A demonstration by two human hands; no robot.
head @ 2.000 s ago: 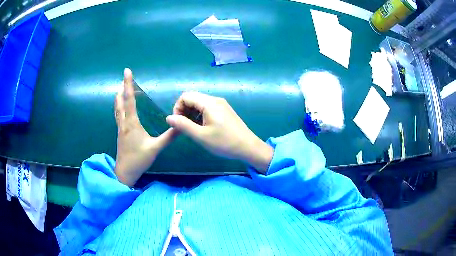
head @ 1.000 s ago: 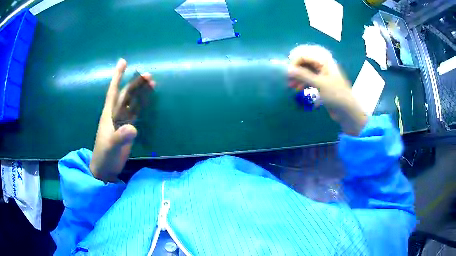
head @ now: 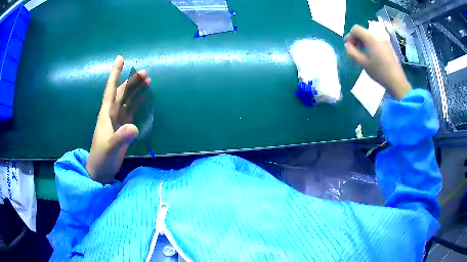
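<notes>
My left hand (head: 115,123) holds a thin, clear to smoky glass plate (head: 145,120) over the left part of the green bench. Some fingers show darkened through the plate. A small blue pad (head: 152,153) shows at its lower corner. My right hand (head: 371,51) is at the right, over the white papers, with its fingers curled together; whether they hold anything cannot be told. A whitish parts bag (head: 320,66) lies left of my right hand, with blue corner pads (head: 306,93) heaped at its lower left.
A grey-blue plate with blue corners (head: 211,18) lies at the back middle. A blue bin (head: 13,61) stands at the left. White papers (head: 330,13) lie at the right, beside a cluttered clear box (head: 402,38). Tan tape (head: 359,131) hangs near the front right edge.
My right hand has left the glass plate, passed over the parts bag and moved to the far right. My left hand still holds the plate. The view has shifted, and the yellow can has left the picture.
</notes>
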